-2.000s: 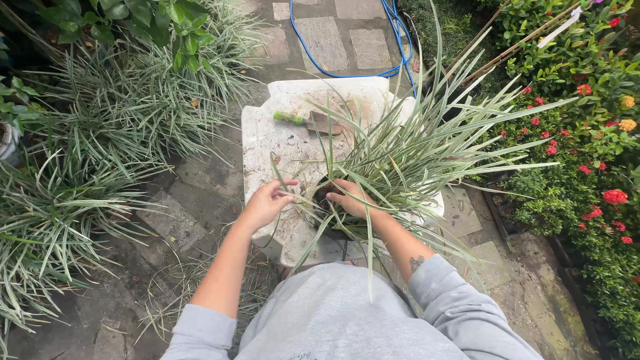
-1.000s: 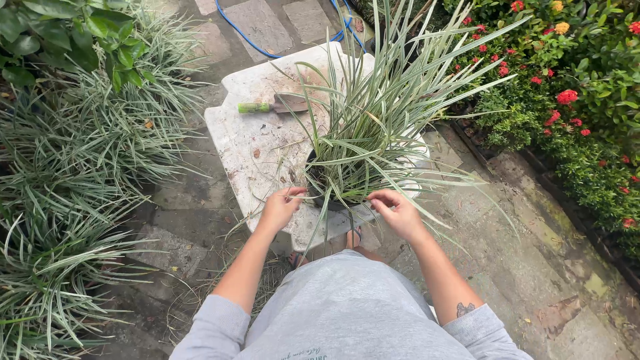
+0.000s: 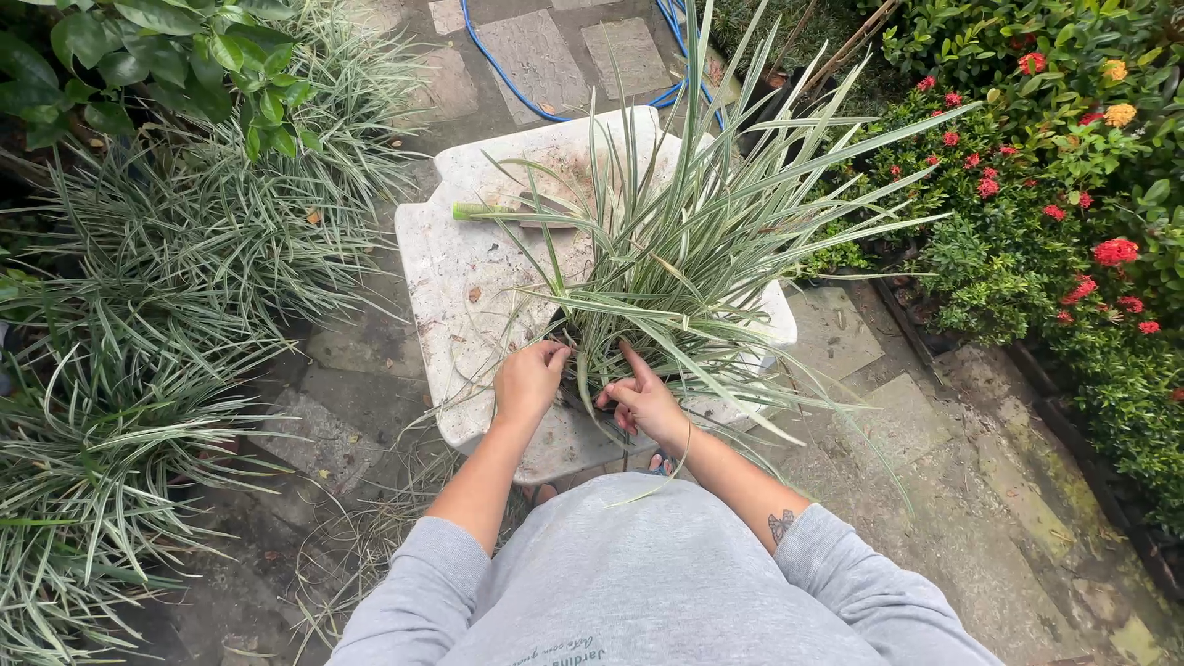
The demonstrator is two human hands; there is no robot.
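A potted plant with long white-edged green leaves (image 3: 684,250) stands on a soiled white plastic stool or small table (image 3: 462,324); its leaves hide most of the dark pot. My left hand (image 3: 530,381) is at the left side of the plant's base, thumb and fingertips together; whether a leaf is pinched there cannot be told. My right hand (image 3: 646,400) is at the front right of the base, index finger stretched into the leaves, the other fingers curled. A thin leaf strand hangs by my right wrist. Behind the plant's left side lies a hand trowel (image 3: 481,212) with a green handle end, partly covered by leaves.
Striped grassy plants (image 3: 213,222) line the left side. Red-flowered shrubs (image 3: 1036,231) grow behind a dark border at right. A blue hose (image 3: 504,76) lies on the stone paving beyond the white top. Dry cut leaves (image 3: 370,546) are scattered on the ground at lower left.
My right hand has moved inward from the plant's right side to the front of its base, its index finger now extended. My left hand remains near the base's left side.
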